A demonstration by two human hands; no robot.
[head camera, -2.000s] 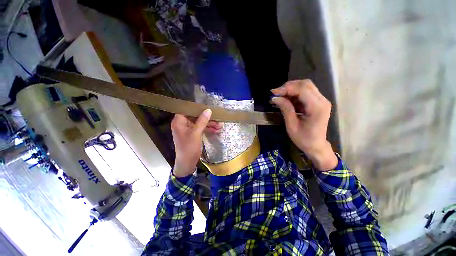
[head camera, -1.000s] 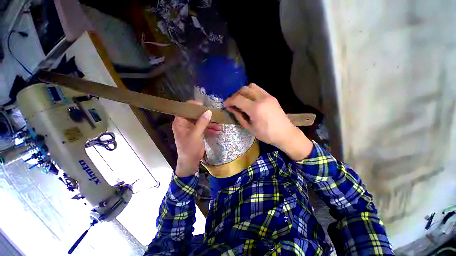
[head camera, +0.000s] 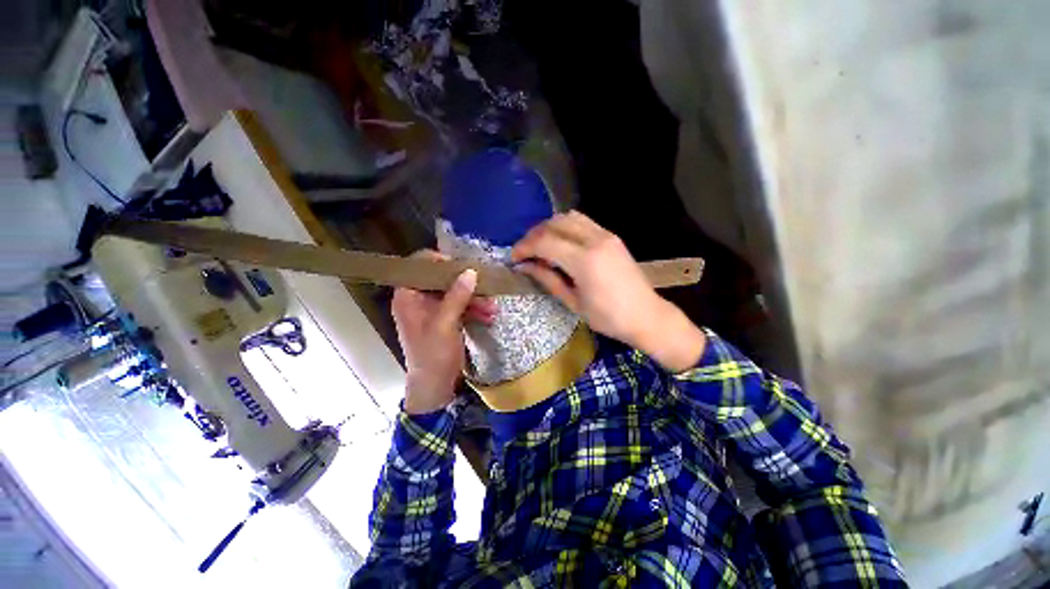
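The silvery brocade garment shell (head camera: pixel 524 334) lies over my thigh, with a mustard-gold band (head camera: pixel 539 383) along its near edge. The long brown curved ruler (head camera: pixel 380 268) lies across it, its far left end over the sewing machine table. My left hand (head camera: pixel 438 324) holds the ruler, thumb on top and fingers below. My right hand (head camera: pixel 593 276) is over the ruler at the brocade, fingertips pinched together on a tiny blue piece, apparently chalk (head camera: pixel 517 266). The ruler's right end with a hole shows beyond my right hand.
A cream sewing machine (head camera: pixel 213 345) with small scissors (head camera: pixel 276 336) on it stands on a table at left. A large white cloth-covered table (head camera: pixel 898 230) is at right. My blue knee (head camera: pixel 497 196) shows beyond the brocade. Scraps (head camera: pixel 455 75) lie on the floor.
My right hand has moved left from the ruler's right end to its middle over the brocade. My left hand keeps its grip. The view has shifted slightly.
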